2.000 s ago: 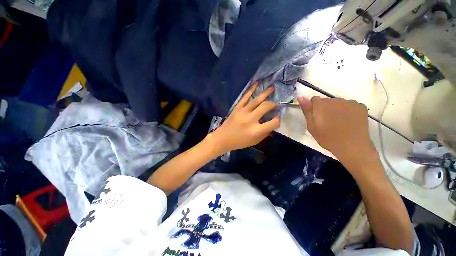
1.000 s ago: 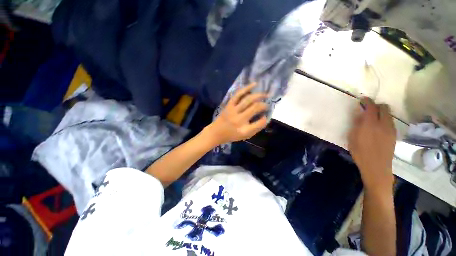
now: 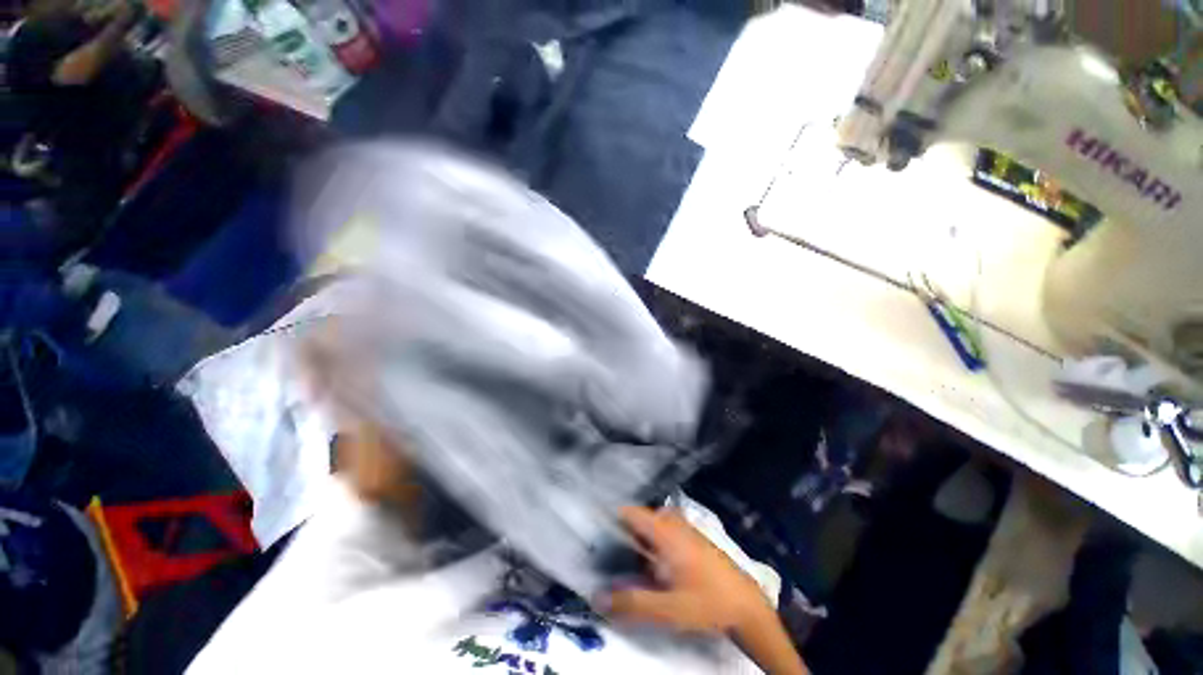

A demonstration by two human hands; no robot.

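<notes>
A light grey lining piece (image 3: 528, 317), blurred by motion, is held up in front of my chest, off the machine table. My right hand (image 3: 686, 574) grips its lower right part. My left hand (image 3: 370, 455) is blurred and partly covered by the cloth at its left side; its fingers cannot be made out clearly. The dark navy shell cloth (image 3: 594, 132) lies behind, left of the machine table. The thread snips (image 3: 956, 330) with blue and green handles lie on the white table (image 3: 844, 323).
The cream-white HIKARI sewing machine (image 3: 1095, 145) stands at upper right. A metal tool (image 3: 1168, 429) and white spool (image 3: 1132, 444) lie at far right. Another light cloth (image 3: 257, 396) and a red-orange object (image 3: 172, 534) are at left. A person's hand (image 3: 92, 46) shows at upper left.
The grey lining has moved off the machine table, towards my chest. The snips lie on the table. My right hand has moved from the table down to the cloth. The view has shifted left.
</notes>
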